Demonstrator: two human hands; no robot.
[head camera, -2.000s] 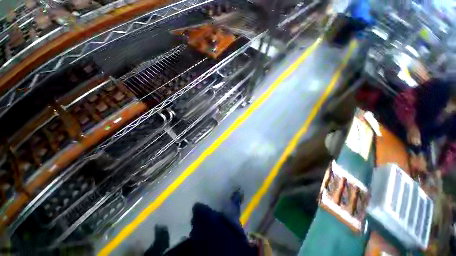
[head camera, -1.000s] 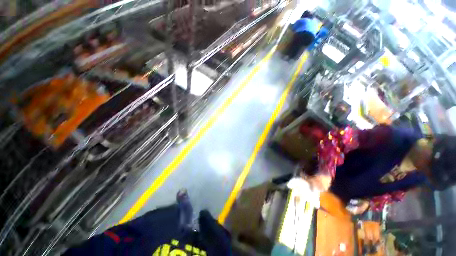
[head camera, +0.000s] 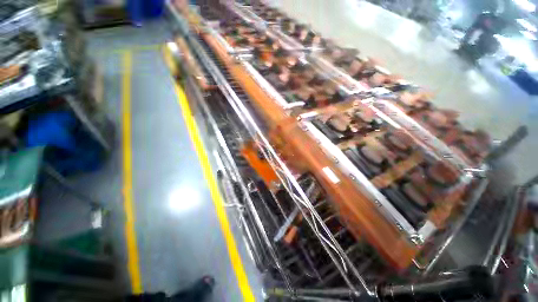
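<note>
No hand of mine can be made out. Nearest in front is a chrome wire rack (head camera: 321, 227), which runs from the lower right up to the top middle. On its top level lies a fixture (head camera: 348, 194), an orange-brown board with silver clamp bars (head camera: 363, 184) along it. Rows of dark wound cores (head camera: 373, 152) with brownish tops sit between the bars. More rows of such parts continue behind it. A pale label is on the board's near edge. An orange piece (head camera: 259, 164) shows on a lower level. The picture is blurred.
A grey aisle (head camera: 168, 236) with yellow lines runs along the rack's left side. Green-topped benches (head camera: 17, 171) and a blue bin (head camera: 56, 133) stand at the left. A dark shoe tip (head camera: 203, 284) shows at the bottom. A dark bar-like shape (head camera: 436, 289) crosses the lower right.
The view has swung round: the loaded rack now fills the middle and right, and the benches are at the left. The person in dark clothes with red sleeves is out of view.
</note>
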